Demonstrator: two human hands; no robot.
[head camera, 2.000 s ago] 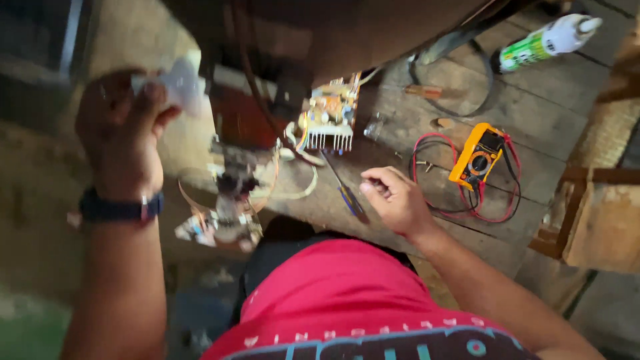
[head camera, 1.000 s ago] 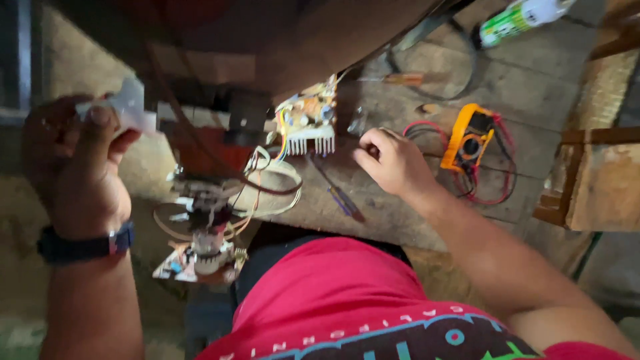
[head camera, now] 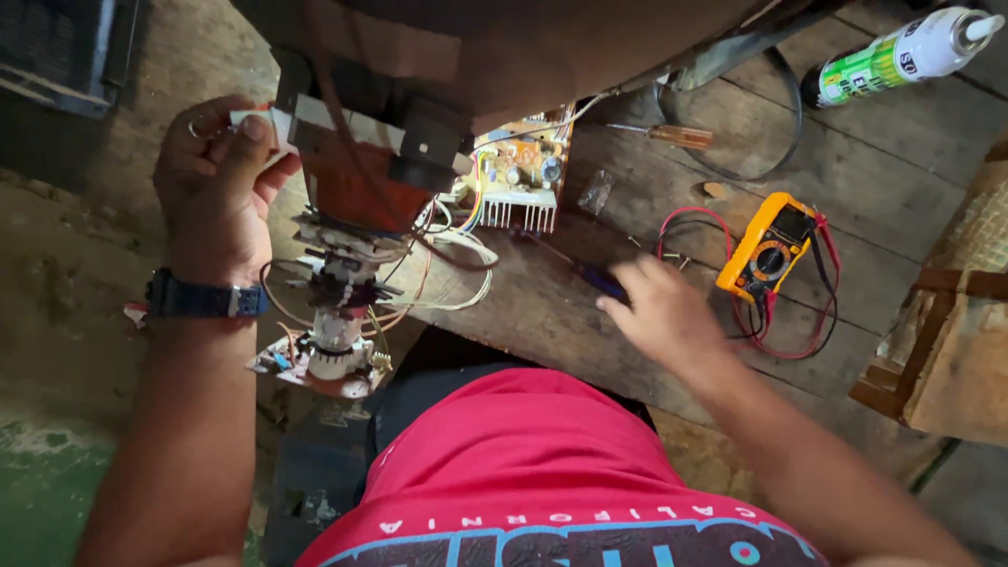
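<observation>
My left hand (head camera: 224, 169) pinches a white plastic piece (head camera: 276, 140) between thumb and fingers, beside the neck of a cathode-ray tube. The deflection yoke (head camera: 366, 177) and a small neck circuit board (head camera: 323, 366) sit on that neck. My right hand (head camera: 661, 307), slightly blurred, is over the dark blue handle of a screwdriver (head camera: 598, 279) on the wooden bench; whether the fingers close on it cannot be told. A circuit board (head camera: 520, 157) with a finned heat sink (head camera: 518, 211) lies behind, joined to thin wires.
A yellow multimeter (head camera: 768, 248) with red and black leads lies right of my right hand. Farther back are a screwdriver with an amber handle (head camera: 685, 136), a black cable loop (head camera: 797, 118) and a spray can (head camera: 902, 59). A cardboard box (head camera: 961, 354) stands at the right; the tube's large body overhangs the top.
My right hand has moved to the screwdriver on the bench from a place beside it. My left hand still holds the white piece, now close against the yoke.
</observation>
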